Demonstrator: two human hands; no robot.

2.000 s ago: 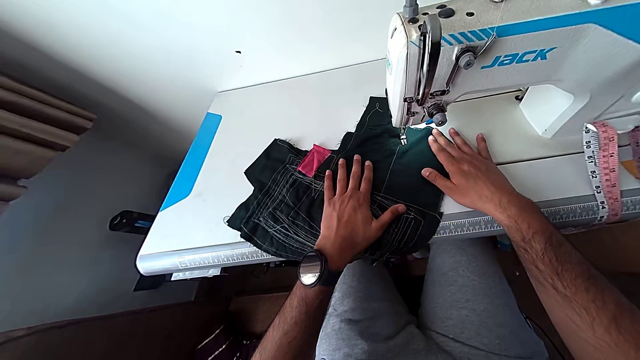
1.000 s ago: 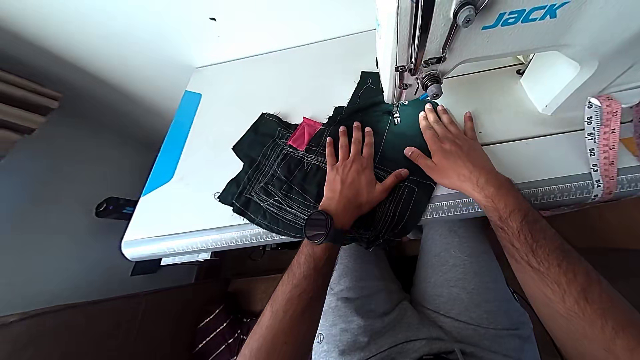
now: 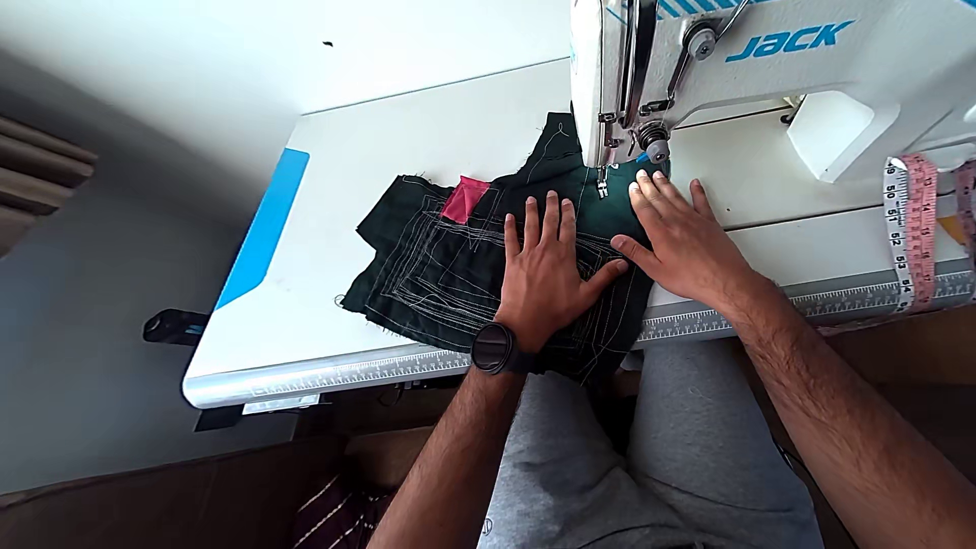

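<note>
A dark green piece of fabric (image 3: 457,282) with many lines of pale stitching lies across the front of the sewing table, its lower edge over the ruler strip. A small pink fabric patch (image 3: 464,200) sits near its upper edge. My left hand (image 3: 543,274) rests flat on the middle of the fabric, fingers spread. My right hand (image 3: 682,240) lies palm down at the fabric's right edge, fingertips just right of the presser foot (image 3: 602,187) of a Jack sewing machine (image 3: 732,84). The fabric reaches under the needle area; whether the foot is lowered cannot be told.
A pink and white measuring tape (image 3: 915,229) hangs at the right over the table's front edge. A metal ruler strip (image 3: 358,371) runs along that edge. A black object (image 3: 175,326) juts out beside the table's left side. Grey-clad legs are below the edge.
The fabric and both hands have shifted slightly relative to the machine, with the hands staying flat on or beside the fabric. The view has moved closer to the machine.
</note>
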